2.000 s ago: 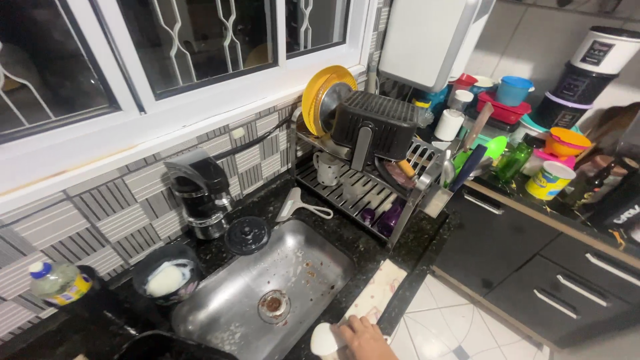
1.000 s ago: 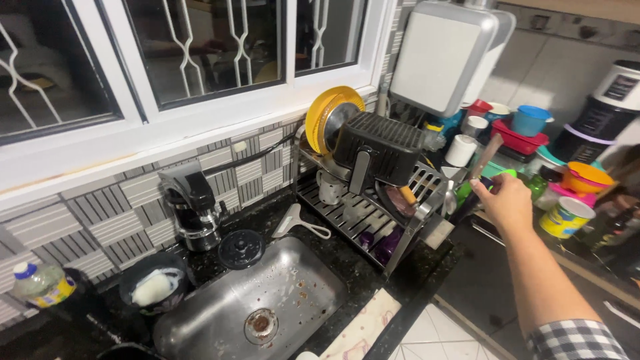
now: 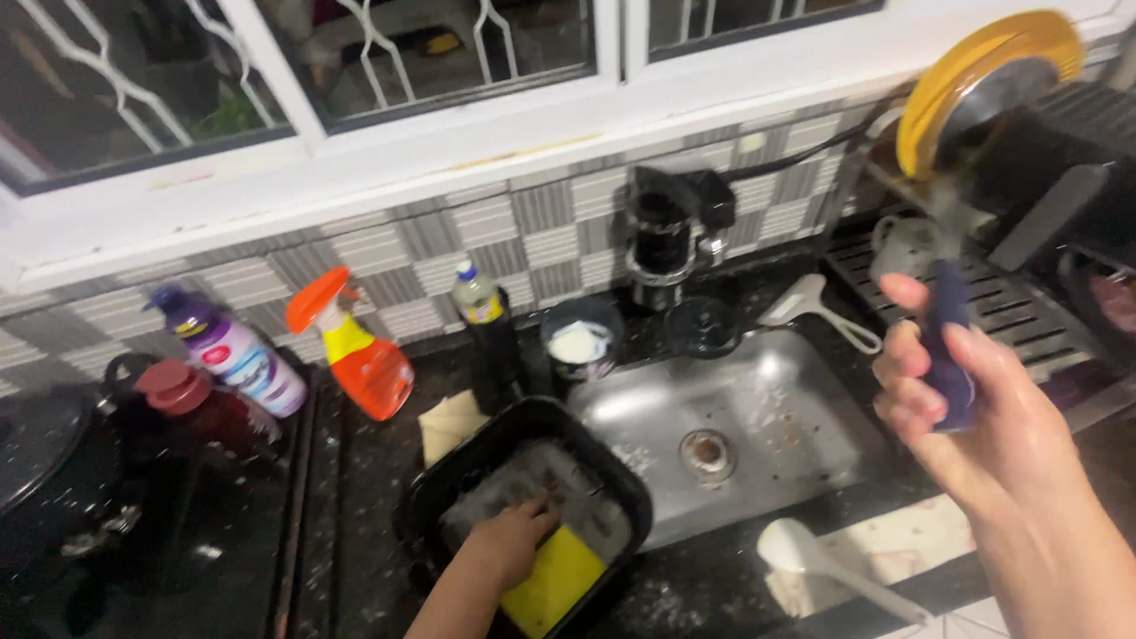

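Note:
My right hand is raised at the right, closed around the blue handle of a kitchen utensil. The utensil's upper part is blurred, so its kind is unclear. My left hand reaches into a black rectangular pan, its fingers at the greyish wet bottom. Beside that hand in the pan lies a yellow cloth or sponge. Whether the left fingers grip anything is unclear. A white ladle or large spoon rests at the front counter edge, partly over a patterned light mat.
A steel sink lies right of the pan. Behind stand an orange spray bottle, a purple-and-white bottle, a black bowl and a coffee maker. A dish rack is at right, a stove at left.
My right hand has come back from beside the dish rack with the blue-handled utensil. My left hand now shows in the black pan. The view has swung left.

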